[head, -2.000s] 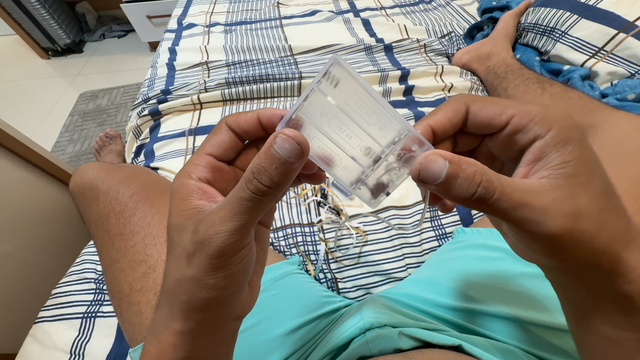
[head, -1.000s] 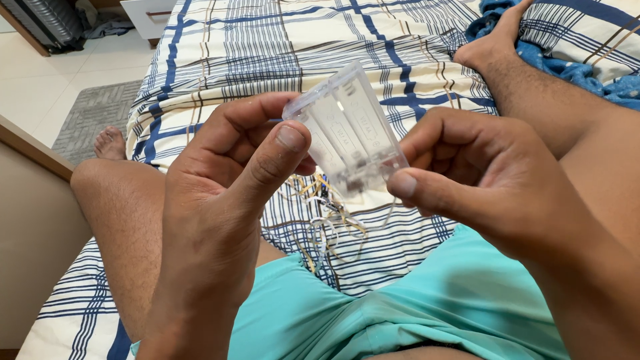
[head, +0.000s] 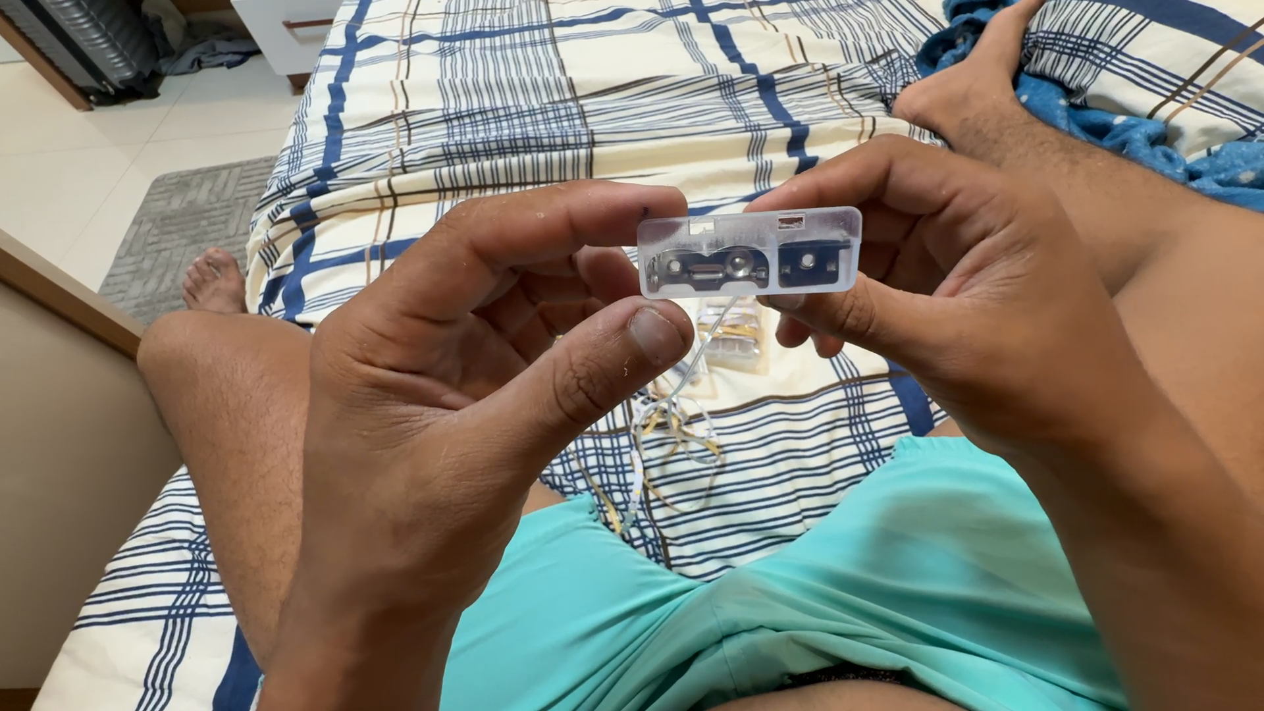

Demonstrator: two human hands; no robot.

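A translucent plastic battery box (head: 748, 253) is held up with its narrow end towards me, showing metal contacts inside. My right hand (head: 938, 247) grips its right side, fingers on top and thumb beneath. At the left end, the index finger of my left hand (head: 494, 365) lies against the upper corner, and its thumb is just below the edge; whether that thumb touches is hard to tell. A thin pale cable (head: 703, 348) hangs down from the box to a tangle of white and yellow wires (head: 671, 434) on the bedsheet. Behind it lies a small clear packet (head: 733, 331), partly hidden.
My bare legs spread to both sides on a plaid bedsheet (head: 513, 99). A blue cloth (head: 1096, 123) lies at the upper right. Off the bed at the left are a grey mat (head: 188, 222), a wooden-edged panel (head: 69, 444) and a white drawer unit (head: 291, 35).
The box has turned from showing its broad face to showing its narrow end. The small packet behind the wires has come into sight below it.
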